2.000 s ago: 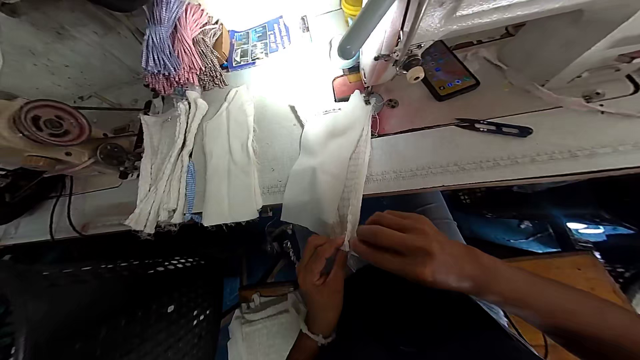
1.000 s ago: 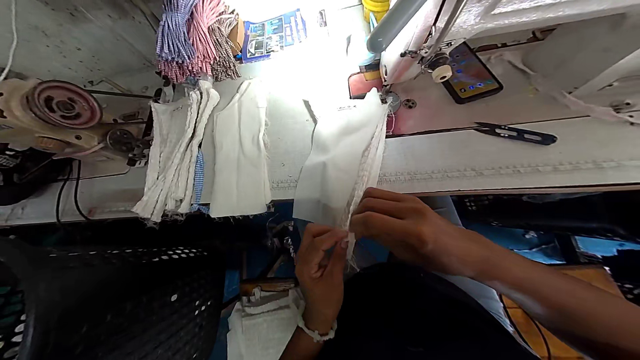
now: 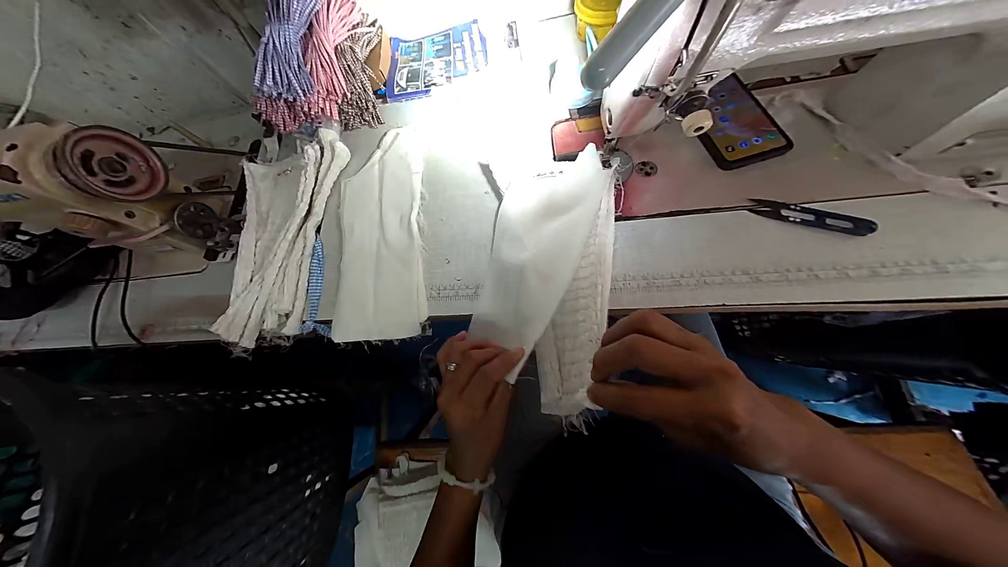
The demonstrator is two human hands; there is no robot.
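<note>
A white fabric piece (image 3: 531, 244) hangs over the table's front edge, its upper end by the needle area of a sewing machine (image 3: 630, 110). My left hand (image 3: 475, 386), with a ring and a bracelet, grips the lower corner of its smooth layer. The textured layer (image 3: 579, 331), with a frayed lower end, shows to the right. My right hand (image 3: 669, 378) pinches that layer's lower right edge. The two layers are spread apart at the bottom. To the left lie another white piece (image 3: 380, 244) and a stack of white pieces (image 3: 279, 244).
Thread snips (image 3: 815, 216) and a lit smartphone (image 3: 744, 122) lie right of the needle. Bundles of checked fabric strips (image 3: 315, 63) are at the back left, near a second machine's handwheel (image 3: 113, 164). A black perforated plastic basket (image 3: 181, 465) stands lower left, and white cloth (image 3: 394, 512) lies below the table.
The lower ends of the two layers, together between my hands before, are now apart. My left hand holds the smooth layer to the left, and more of the textured layer shows.
</note>
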